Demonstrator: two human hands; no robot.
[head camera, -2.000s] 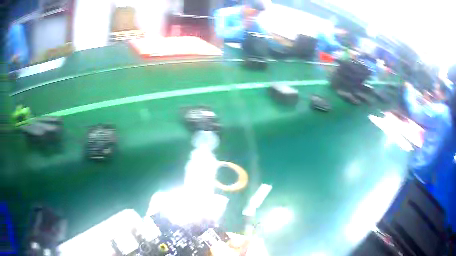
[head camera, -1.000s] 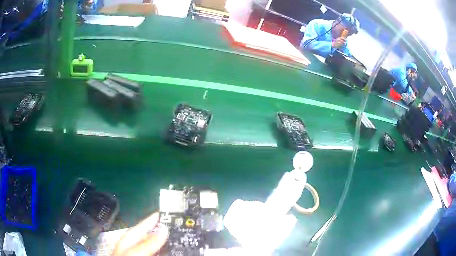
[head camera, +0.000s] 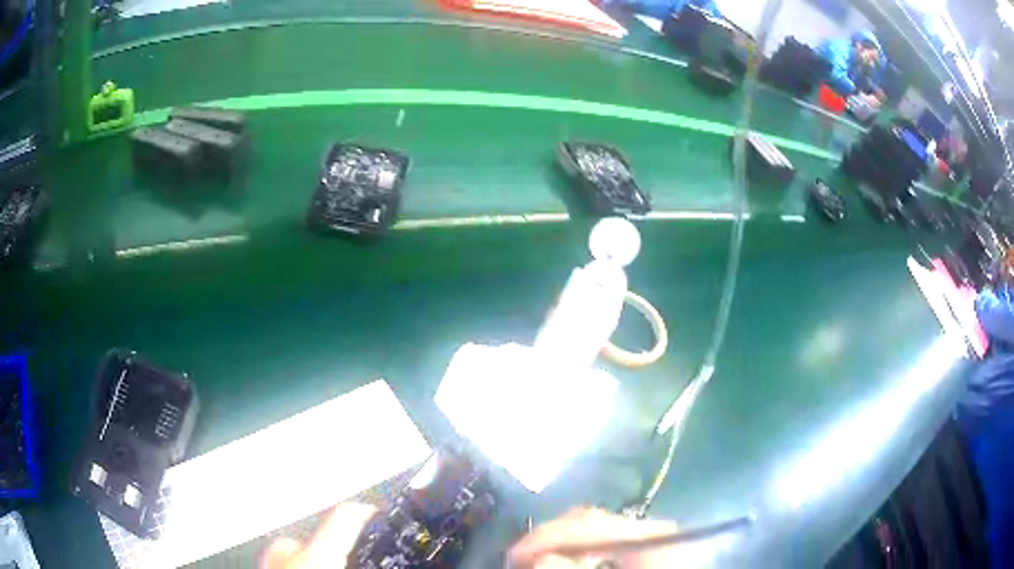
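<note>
A dark circuit board (head camera: 436, 513) with dense parts is at the bottom centre, cut off by the lower edge. My left hand (head camera: 322, 539), partly cut off, holds it at its left side. My right hand (head camera: 578, 538) is just right of the board, low in the picture. It grips a slim dark tool (head camera: 695, 530) that points right; the tool's kind is unclear. A black rear housing (head camera: 139, 439) lies at the left, overlapping the end of a white paper strip (head camera: 295, 472).
A white bottle (head camera: 589, 311) stands on a white wipe (head camera: 534, 411), beside a tape roll (head camera: 656, 333). A clear hose (head camera: 734, 245) hangs right of them. A blue bin (head camera: 16, 428) is at far left. Units such as a board-filled shell (head camera: 359, 187) line the green surface behind.
The camera view has shifted, so the bench items sit higher and further left than a second ago. The board is lower and tilted. My right hand with the slim tool has come into view.
</note>
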